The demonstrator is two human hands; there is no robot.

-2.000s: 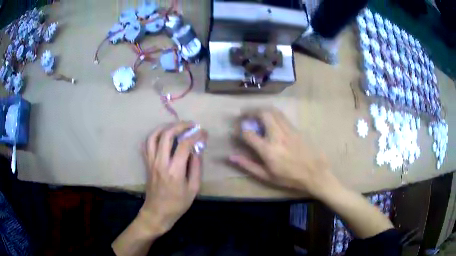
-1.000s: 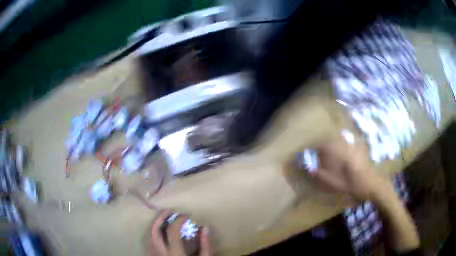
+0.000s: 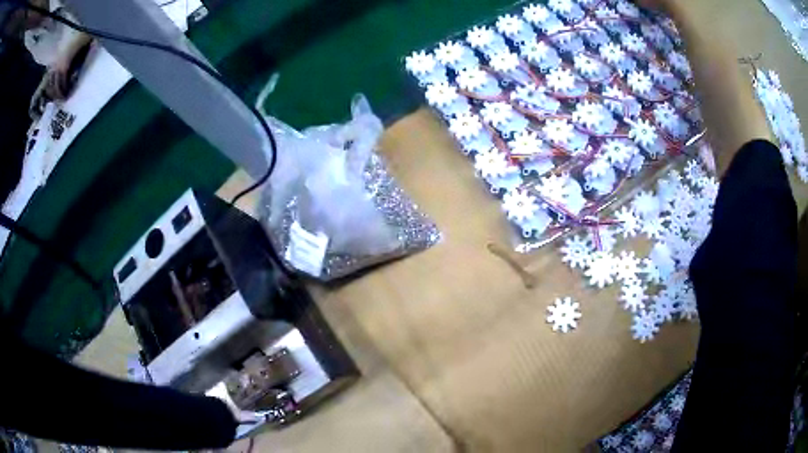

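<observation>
Rows of motors with white star wheels and red wires [image 3: 558, 106] fill the upper right. A heap of loose white star wheels [image 3: 664, 257] lies below them, and one single wheel [image 3: 563, 314] lies apart on the cardboard. My right arm in a dark sleeve reaches up past the rows' right side. My right hand [image 3: 722, 66] is blurred and cut off by the top edge, so its fingers and any contents are hidden. My left hand is not visible.
The metal screw feeder [image 3: 190, 292] stands lower left, partly behind a long black shape [image 3: 115, 407]. A clear bag of screws [image 3: 354, 212] lies beside it, near a grey post [image 3: 190, 84]. Another person's hand [image 3: 58, 75] shows upper left. More white wheels [image 3: 780, 115] lie far right.
The view has swung right. My right hand has moved from in front of the loose wheels to beyond the rows. My left hand has left the picture. The screw bag has come into view.
</observation>
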